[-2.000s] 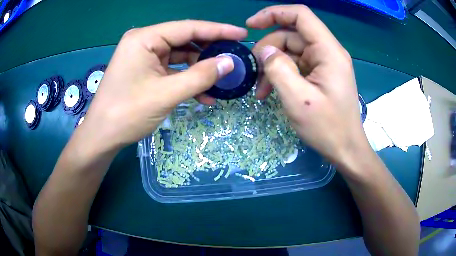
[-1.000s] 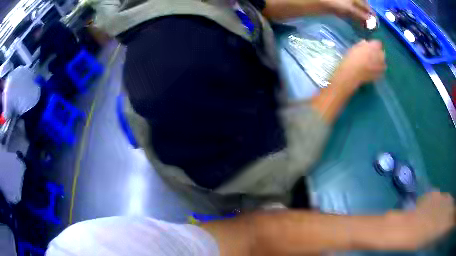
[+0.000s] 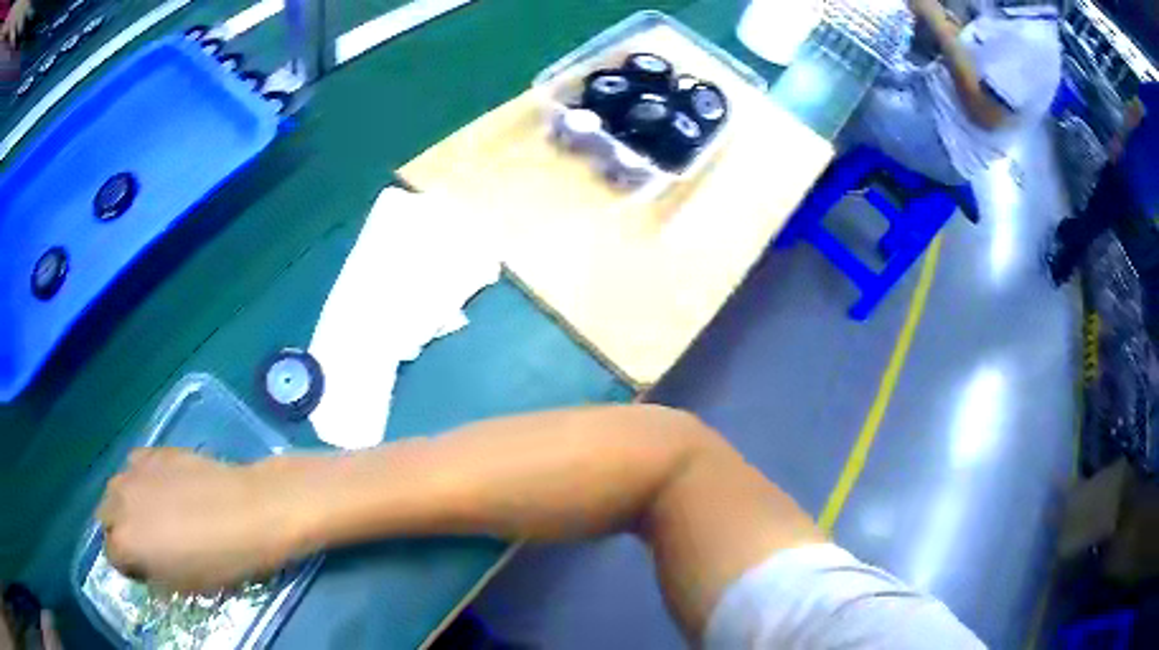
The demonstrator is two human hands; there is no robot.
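My right hand [image 3: 184, 518] is over the clear parts tray [image 3: 261, 425] at the lower left, seen from the back with its fingers curled down; whether it pinches anything is hidden. Small pale yellow-green strips [image 3: 191, 616] lie in the tray below it. Part of my left hand [image 3: 51, 631] shows at the bottom left corner, cut off by the edge, beside a small dark part [image 3: 22, 601]; its grip cannot be made out. A black disc with a pale centre [image 3: 290, 382] stands singly on the green bench beside the tray.
White paper [image 3: 381, 305] lies beside the disc. Cardboard [image 3: 636, 273] bears a clear container [image 3: 731, 70] of black discs. A blue tray [image 3: 140, 235] with discs stands at the far left. A seated person [image 3: 972, 89] and a blue stool [image 3: 877, 229] are beyond.
The view has swung from the worker at the left to the bench's right side. The disc held between both hands two seconds ago is no longer clearly seen. My right hand is now over the tray.
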